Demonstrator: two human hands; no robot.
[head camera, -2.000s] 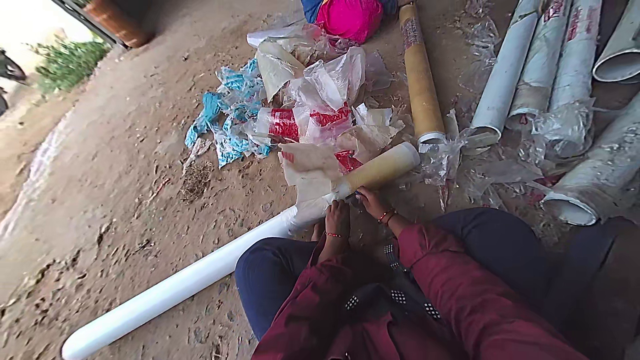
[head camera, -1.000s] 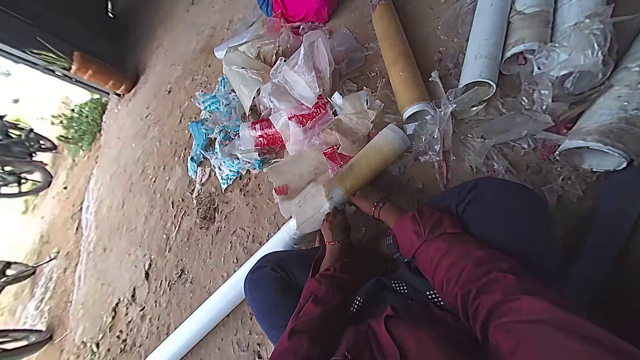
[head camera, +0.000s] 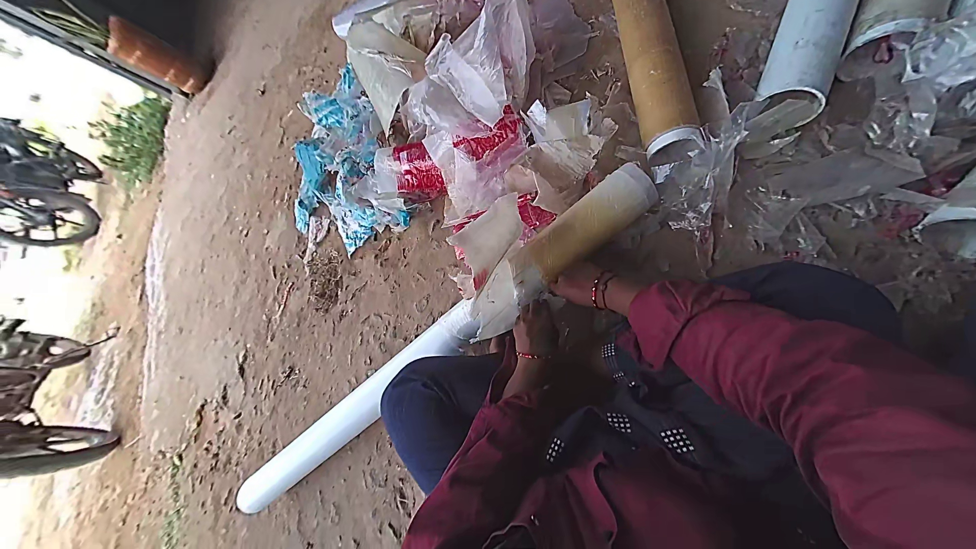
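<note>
A long tube (head camera: 591, 225) lies diagonally across the ground before my crossed legs. Its upper right part is tan under clear wrap, and its lower left part is smooth and white. A loose flap of plastic film (head camera: 494, 305) stands off the tube where the two parts meet. At the near edge of this flap, my left hand (head camera: 536, 329) has its fingers closed on the film. My right hand (head camera: 581, 285) is just to the right, against the near side of the tan part, its fingertips partly hidden in shadow.
Torn plastic wrap (head camera: 473, 84), white, red and blue, is heaped beyond the tube. A brown tube (head camera: 656, 72) and a pale tube (head camera: 812, 53) lie at upper right among clear plastic scraps (head camera: 846, 175). Motorcycles (head camera: 46, 187) stand at far left beside a green bush (head camera: 133, 137).
The view has shifted, bringing motorcycles in at the left. Both hands stay by the junction of the tan and white parts of the tube, with the film flap still raised there.
</note>
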